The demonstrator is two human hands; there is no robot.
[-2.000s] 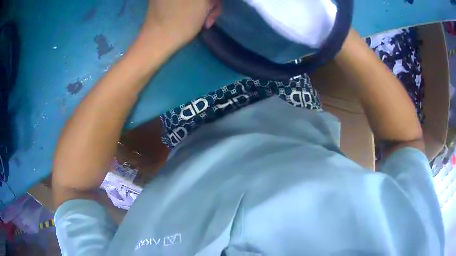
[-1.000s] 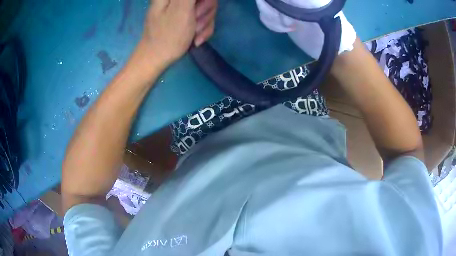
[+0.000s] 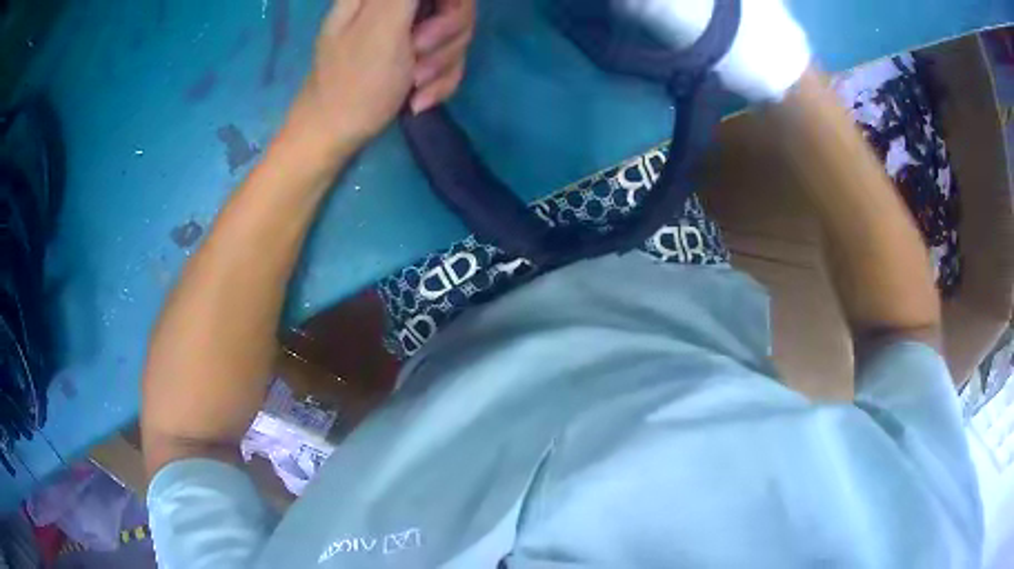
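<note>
A large black C-shaped headband [image 3: 489, 207] hangs over the bench's front edge, its thick arc low against my lap. My bare left hand [image 3: 384, 56] grips its left end near the top of the picture. My right hand [image 3: 723, 39], in a white glove, is blurred and partly hidden at the headband's right end. A smaller black yoke [image 3: 612, 50] joins the headband there and curves around the gloved fingers. The right fingertips are behind the yoke, and their exact hold is hard to see.
The blue-green bench top [image 3: 122, 222] has dark stains. A pile of headbands [image 3: 28, 256] lies at the far left. An open carton [image 3: 984, 156] with small black parts [image 3: 912, 145] stands below right. Pale crumpled contents [image 3: 287, 433] show below left.
The headband has moved down and slightly left from its earlier place. The gloved right hand, mostly hidden behind the band at first, has come into view with the yoke around it. The left hand keeps its grip.
</note>
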